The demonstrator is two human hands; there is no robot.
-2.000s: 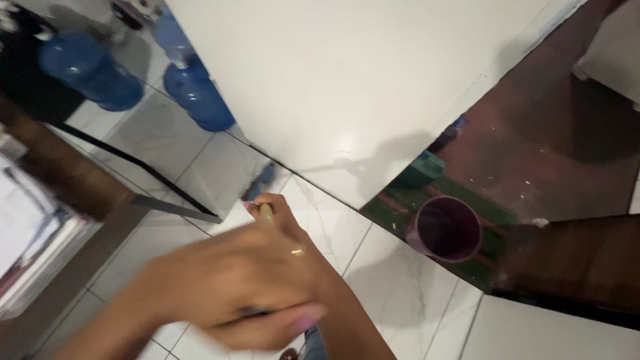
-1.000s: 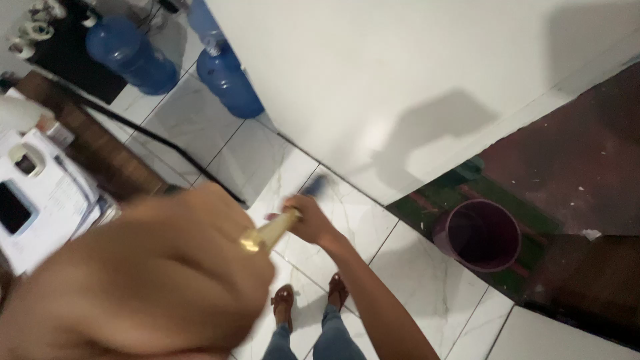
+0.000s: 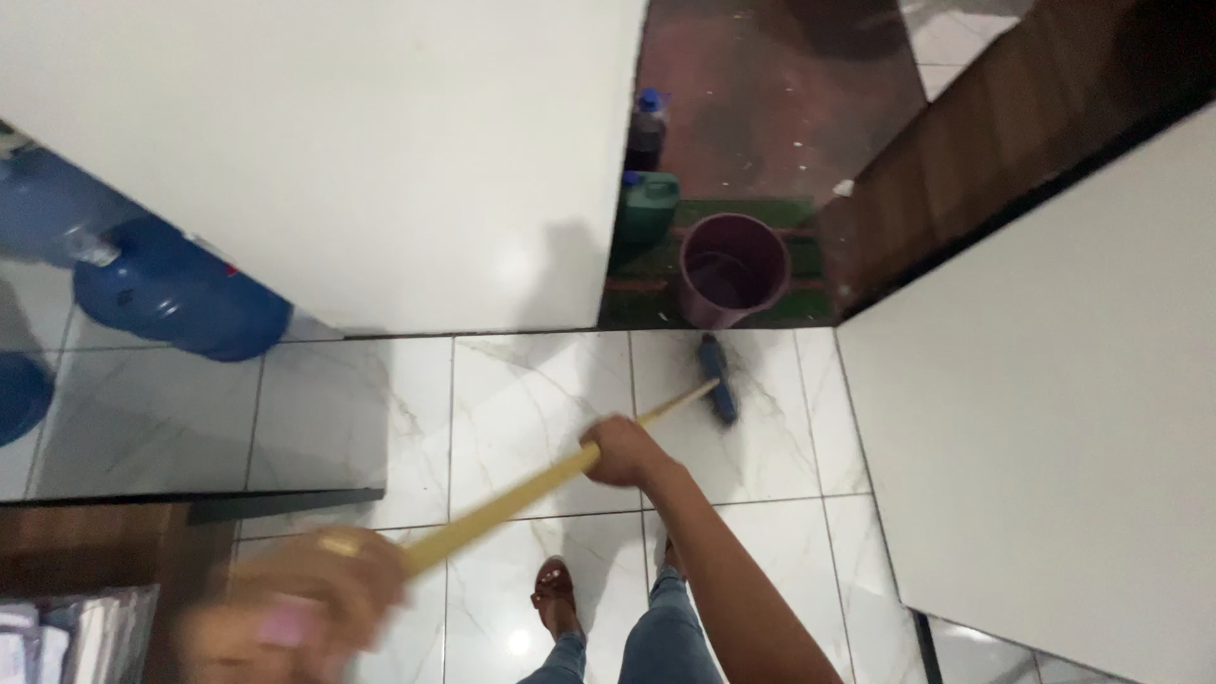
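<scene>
A broom's yellow handle (image 3: 503, 505) runs up and right to a blue broom head (image 3: 717, 378) with dark bristles, which rests on the white tiled floor. My left hand (image 3: 299, 603), blurred at the lower left, is closed around the upper end of the handle. Farther down the same handle my right hand (image 3: 622, 451) grips it, the forearm coming in from the lower right. Just beyond the broom head, a purple plastic bucket (image 3: 731, 271) stands past the edge of the tiles.
White panels (image 3: 313, 142) rise at the upper left and right (image 3: 1054, 380). Blue water jugs (image 3: 180, 290) stand at the left. A green jug (image 3: 649, 204) and a bottle (image 3: 649, 128) stand near the bucket. A dark wooden shelf (image 3: 123, 541) is at the lower left.
The view has turned and shifted right. The broom head, earlier near the white panel's lower edge, is now on the tiles in front of the bucket. Both hands still hold the handle.
</scene>
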